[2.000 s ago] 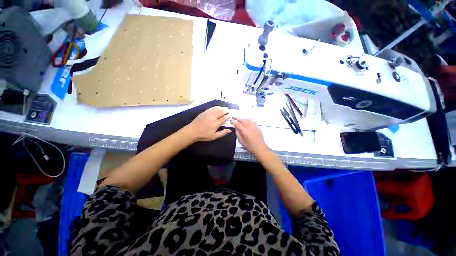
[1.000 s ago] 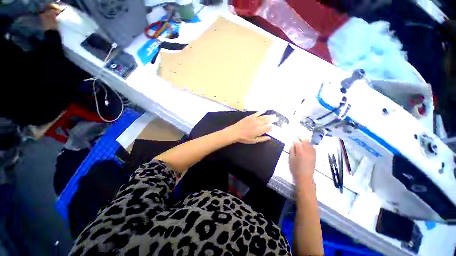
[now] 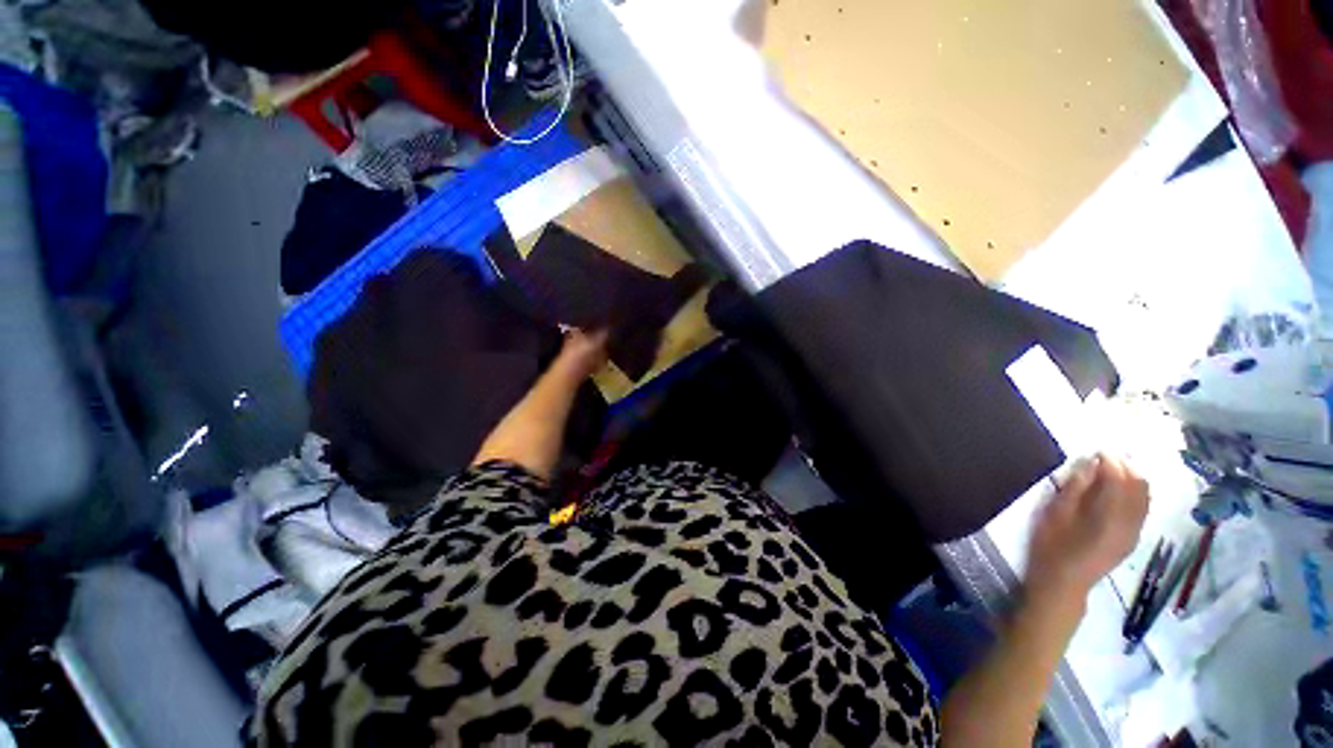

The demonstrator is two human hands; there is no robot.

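A dark cut fabric panel (image 3: pixel 921 387) lies on the white table's front edge and hangs over it, beside the sewing machine's needle area. A small white strip (image 3: pixel 1041 395) lies on its right part. My right hand (image 3: pixel 1094 512) is closed at the strip's lower end and seems to pinch it. My left hand (image 3: pixel 582 355) is down at the dark cut pieces (image 3: pixel 578 285) on the blue crate. Its fingertips are blurred against the cloth, so its grip cannot be told.
A tan perforated card (image 3: pixel 980 124) lies on the table (image 3: pixel 702 110). Slim dark tools (image 3: pixel 1148 592) lie right of my right hand, by the machine (image 3: pixel 1272 497). The blue crate (image 3: pixel 424 234) holds a dark heap and tan card. A red stool (image 3: pixel 366 95) stands beyond.
The view has swung left and down. My left hand has left the panel at the needle area and moved to the pile on the crate. My right hand is now at the white strip.
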